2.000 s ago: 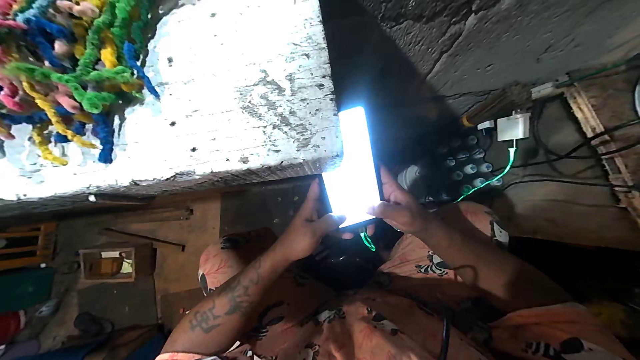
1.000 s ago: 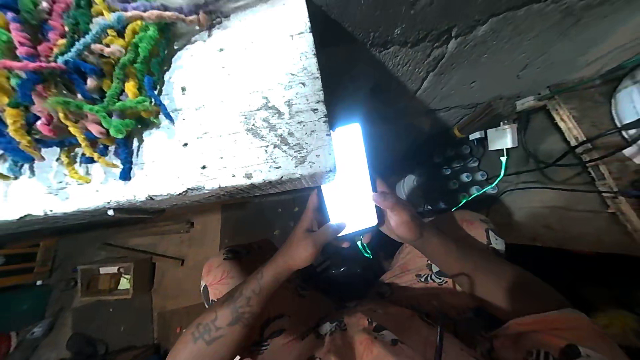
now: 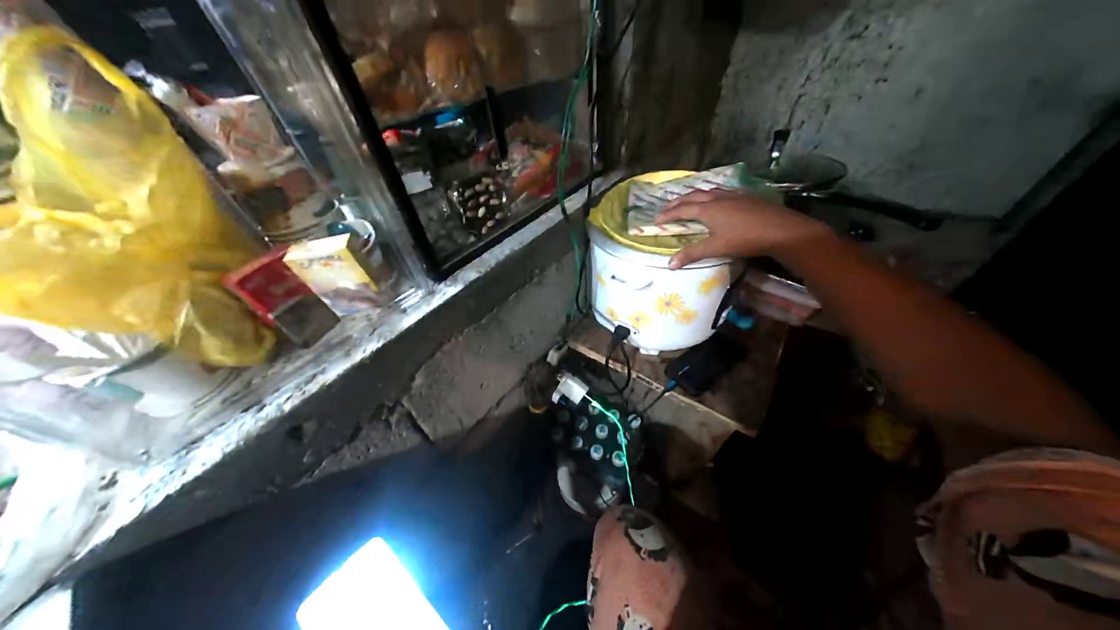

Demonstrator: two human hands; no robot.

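My right hand (image 3: 731, 226) reaches across to a white electric rice cooker (image 3: 652, 302) with yellow flower prints. Its fingers lie over a printed, folded sheet or packet (image 3: 669, 206) on the yellow cover (image 3: 612, 210), the thumb near the rim; whether they grip it is unclear. The glowing phone (image 3: 372, 595) shows at the bottom edge, partly cut off. My left hand is out of view. A black plug and cord (image 3: 621, 337) join the cooker's front. A dark device (image 3: 707, 363) lies by the cooker's base on the wooden stand (image 3: 700, 411).
A yellow plastic bag (image 3: 114, 219) and small boxes (image 3: 328, 262) stand on the ledge (image 3: 350, 376) at left, beside a glass display case (image 3: 472, 175). A lidded pan (image 3: 805, 175) is behind the cooker. A white adapter (image 3: 570, 388) with a green cord hangs above several bottles (image 3: 599, 437).
My right hand has left the phone and is now at the rice cooker. My left hand has gone out of view. The view has swung strongly toward the cooker and display case.
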